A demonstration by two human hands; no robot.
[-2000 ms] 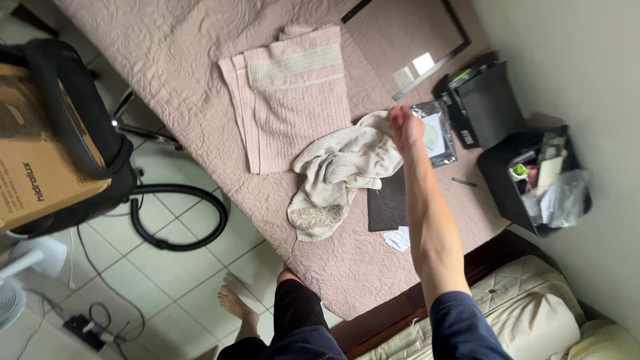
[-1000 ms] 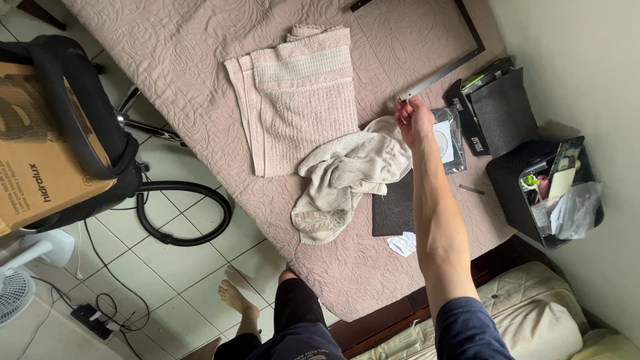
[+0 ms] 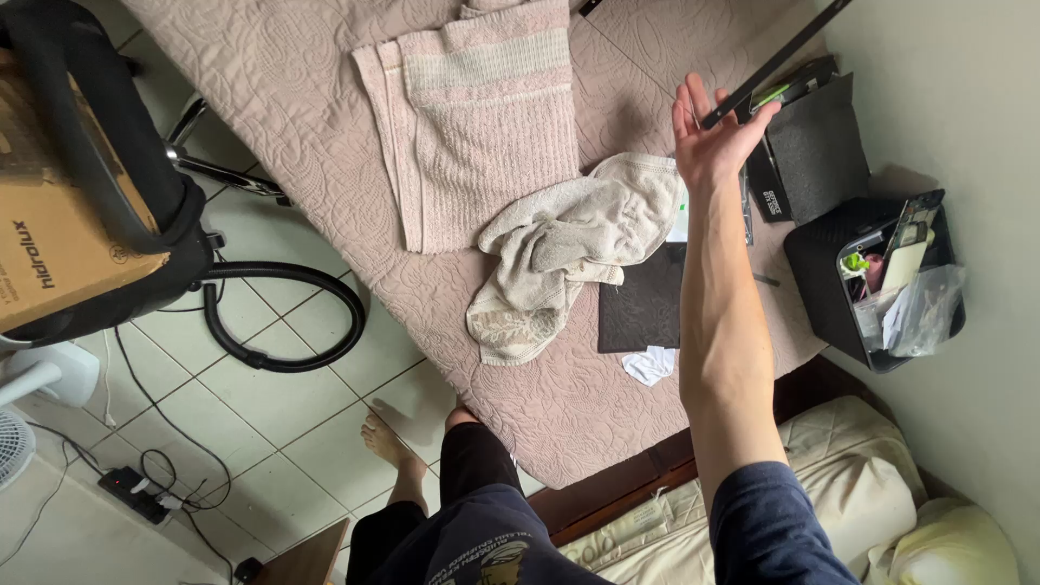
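My right hand (image 3: pixel 719 134) reaches to the upper right of the head view, palm up and fingers spread. A corner of a thin black frame (image 3: pixel 776 65) lies across its palm and fingers; the frame seems to hold a clear pane, and much of it is outside the view. Below the hand, my forearm partly hides a dark flat square (image 3: pixel 638 301) and a clear plastic packet. A crumpled beige towel (image 3: pixel 577 227) lies left of the forearm, touching a folded pink towel (image 3: pixel 487 122). My left hand is out of view.
A graphics card box (image 3: pixel 816 150) and a black bin of odds and ends (image 3: pixel 825 268) stand by the wall. Crumpled white paper (image 3: pixel 650 366) lies on the quilted bedspread (image 3: pixel 569 422). At left are a vacuum hose (image 3: pixel 353 301), a cardboard box (image 3: pixel 65 236), cables and a power strip (image 3: pixel 134 494).
The black frame has risen from lying low over the bedspread to a tilted position. My right hand has turned from fingers closed at its corner to palm up beneath it.
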